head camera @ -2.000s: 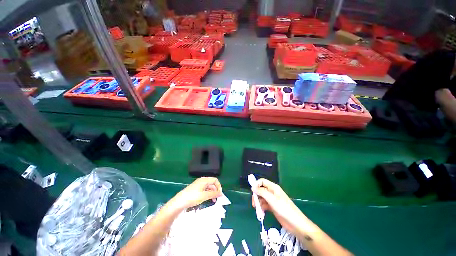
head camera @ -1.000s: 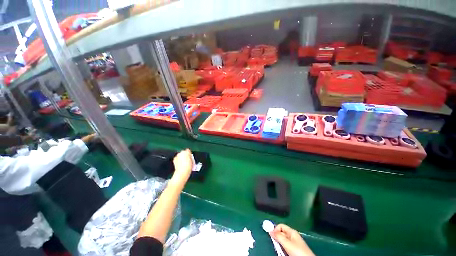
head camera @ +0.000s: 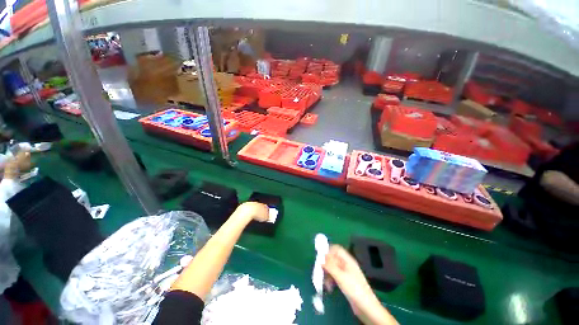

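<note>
My left hand (head camera: 255, 212) reaches to a black open box base (head camera: 265, 232) on the green belt, at a white paper slip (head camera: 273, 215) there; its fingertips are partly hidden, so I cannot tell whether they grip the slip. My right hand (head camera: 339, 263) holds a bundled white cable (head camera: 319, 270) with a round end, upright above the belt. A foam insert (head camera: 375, 260) with an oblong slot lies just right of that hand. A black box lid (head camera: 451, 285) with pale lettering lies further right. A pile of white paper slips (head camera: 254, 306) lies in front of me.
A clear plastic bag (head camera: 130, 273) of white cables lies at left, beside a large black bin (head camera: 54, 225). Red trays (head camera: 422, 202) with devices and cartons line the far side. A metal post (head camera: 212, 95) rises there. Another person's hand (head camera: 16, 166) shows at far left.
The view has shifted. My left hand stays by the box with the slip. My right hand has lifted the cable up and forward, beside the foam insert.
</note>
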